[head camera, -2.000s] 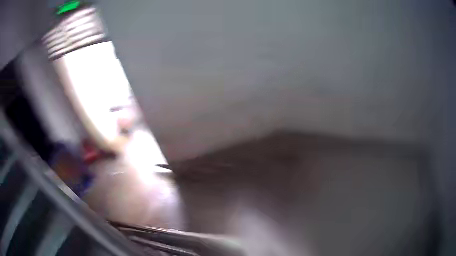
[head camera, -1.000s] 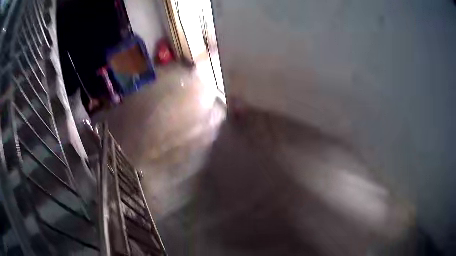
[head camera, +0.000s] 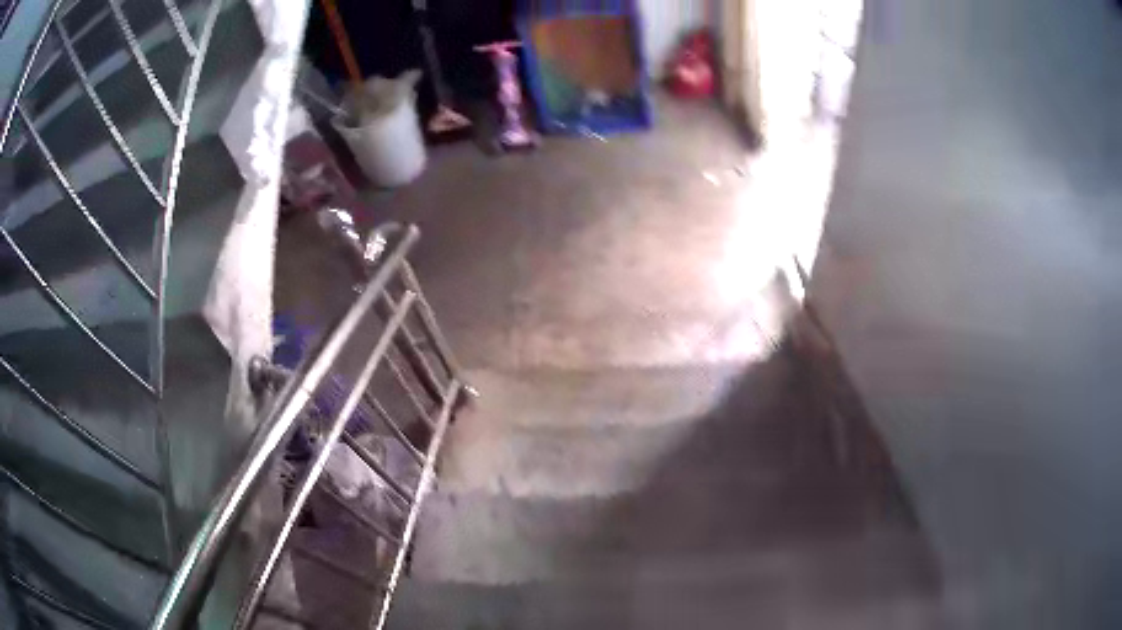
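Neither of my hands is in the picture. Nearest in front of me are worn concrete stairs, running down to a floor. A shiny metal stair handrail with bars runs down along their left side. The lower right part of the stairs lies in shadow.
A pale wall stands on the right. A bright doorway is at the foot. On the floor stand a white bucket, a pink upright object, a blue-framed board and a red object. Another barred railing is at left.
The view has turned down and towards the left and become clearer. The stairs, the handrail and the floor at the foot now show more fully. No hand shows in any frame.
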